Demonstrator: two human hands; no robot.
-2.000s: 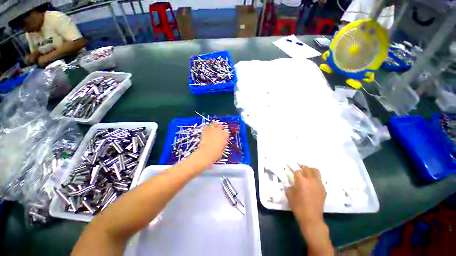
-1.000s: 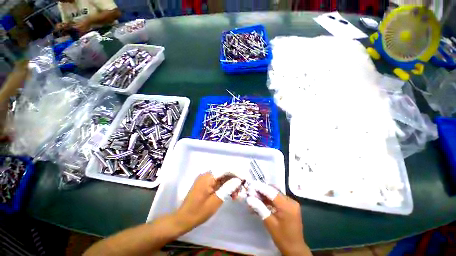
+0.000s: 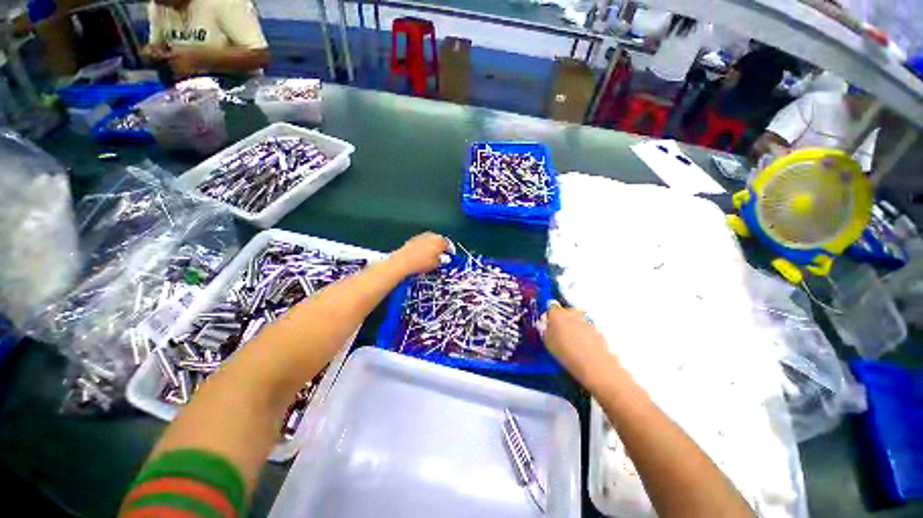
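The blue basket (image 3: 466, 359) in front of me holds a heap of thin silver stems (image 3: 471, 309), some with dark red ends. My left hand (image 3: 427, 253) is at the basket's back left corner, its fingertips at the rim. My right hand (image 3: 563, 326) is at the basket's right edge. White cots cover fingertips. Whether either hand grips the basket or holds a part cannot be told. The near white tray (image 3: 435, 390) holds a few assembled pieces (image 3: 520, 453) at its right side.
A white tray (image 3: 149, 390) of metal tubes lies left, partly under my left forearm, with clear bags (image 3: 121, 273) beside it. Behind are another tube tray (image 3: 342, 160) and a stem basket (image 3: 510, 214). Right are a milky bag (image 3: 648, 263), a yellow-blue fan (image 3: 805, 202) and a blue tray (image 3: 896, 430).
Both hands were together over the near tray and are now apart, forward at the blue basket's sides. The view has tilted up.
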